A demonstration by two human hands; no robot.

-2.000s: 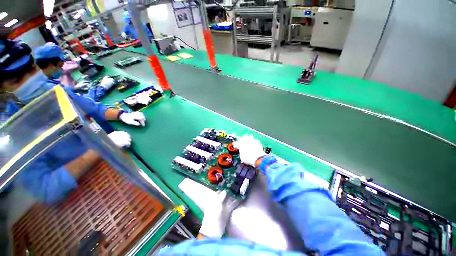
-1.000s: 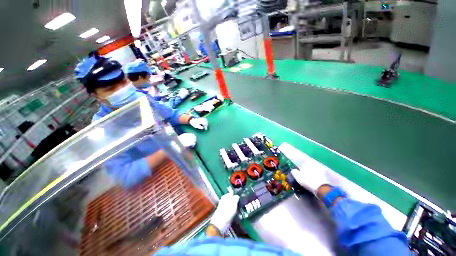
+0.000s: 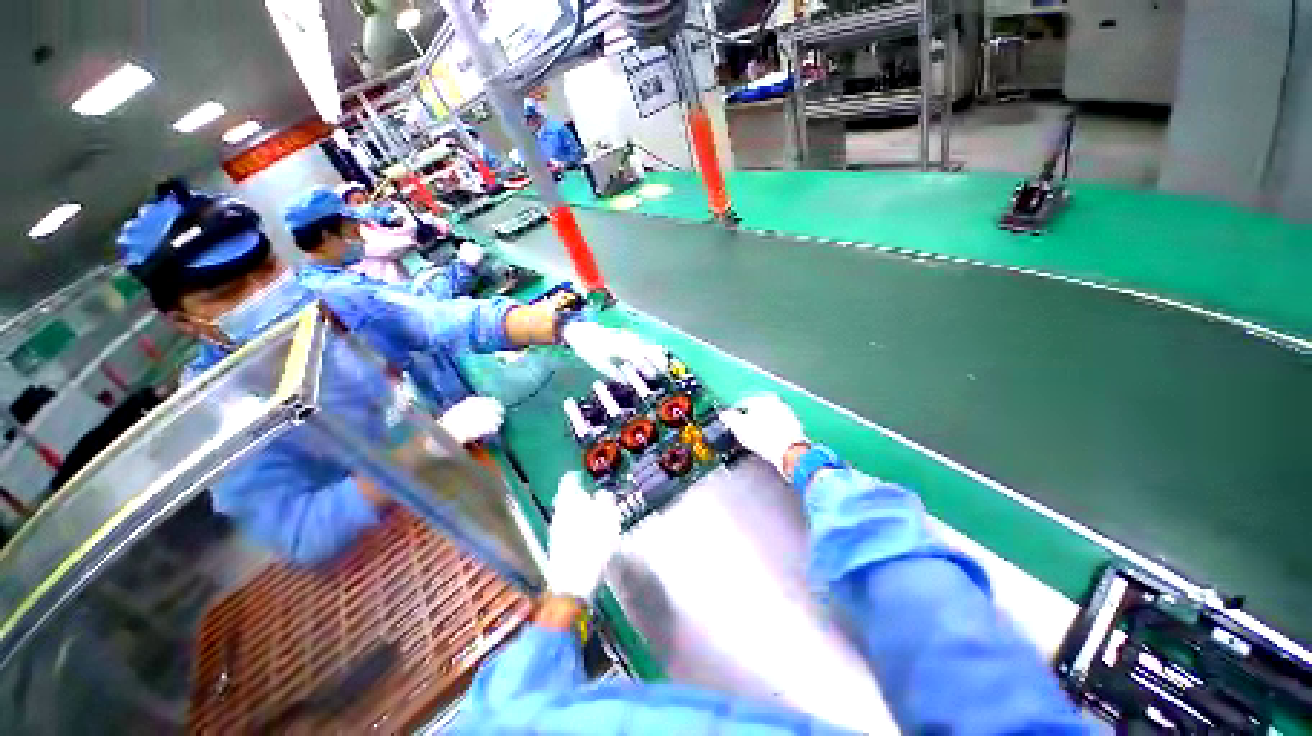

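A green circuit board (image 3: 642,434) with orange-red ring inductors and pale parallel bars lies at the far end of the shiny steel plate (image 3: 741,575), partly over the green bench mat. My left hand (image 3: 581,529), in a white glove, is on the board's near left corner. My right hand (image 3: 763,427), in a white glove with a blue band at the wrist, is at the board's right edge. Both hands hold the board by its edges. A coworker's gloved hand (image 3: 610,345) reaches to the board's far side.
A black carrier (image 3: 1183,664) lies at the lower right. The dark green conveyor belt (image 3: 921,338) runs behind the bench. A clear-walled box (image 3: 299,417) stands over a brown slatted surface (image 3: 345,633) at left. Masked coworkers (image 3: 230,295) are at left. Orange-wrapped posts (image 3: 579,247) stand by the belt.
The board and both my hands have moved away from me, toward the coworkers. The nearest coworker's hand has reached to the board. The view has shifted.
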